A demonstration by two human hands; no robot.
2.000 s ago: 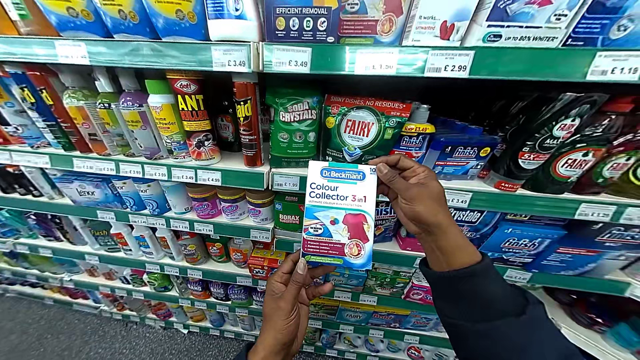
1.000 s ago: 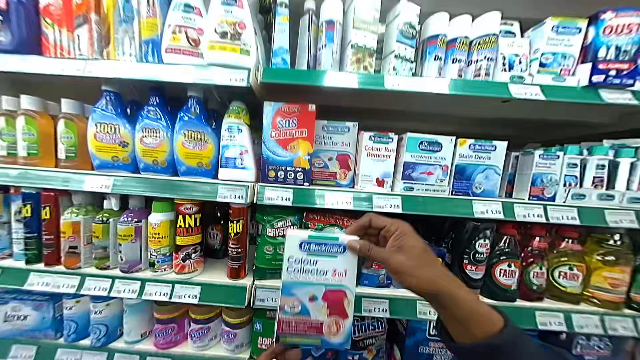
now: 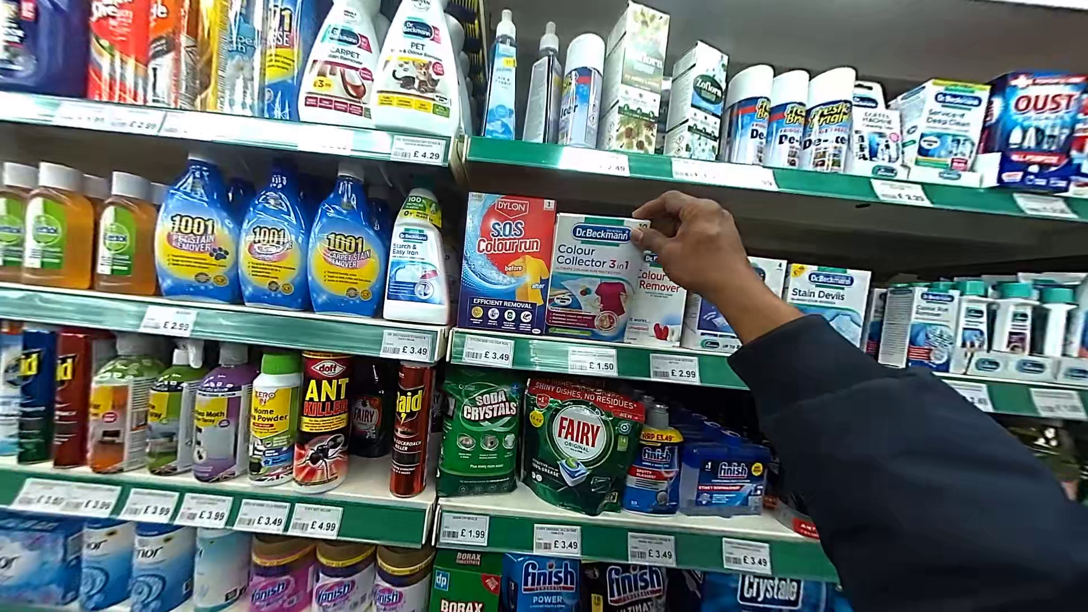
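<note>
My right hand reaches up from the right in a dark sleeve, its thumb and fingers on the upper right corner of a white Dr. Beckmann Colour Collector box. The box stands upright on the green-edged shelf. On its left is a red and blue Dylon S.O.S. Colour Run box. To its right, partly behind my hand, stands a Colour Run Remover box. My left hand is out of view.
Below are a green Soda Crystals bag and a Fairy pouch. Blue 1001 bottles line the shelf at left. The upper shelf's green edge runs above my hand, with spray cans and boxes on it. A Stain Devils box stands right of my forearm.
The Colour Collector box, held in both hands two seconds ago, now stands on the shelf beside the Dylon box. My left hand has left the view. The view has tilted up.
</note>
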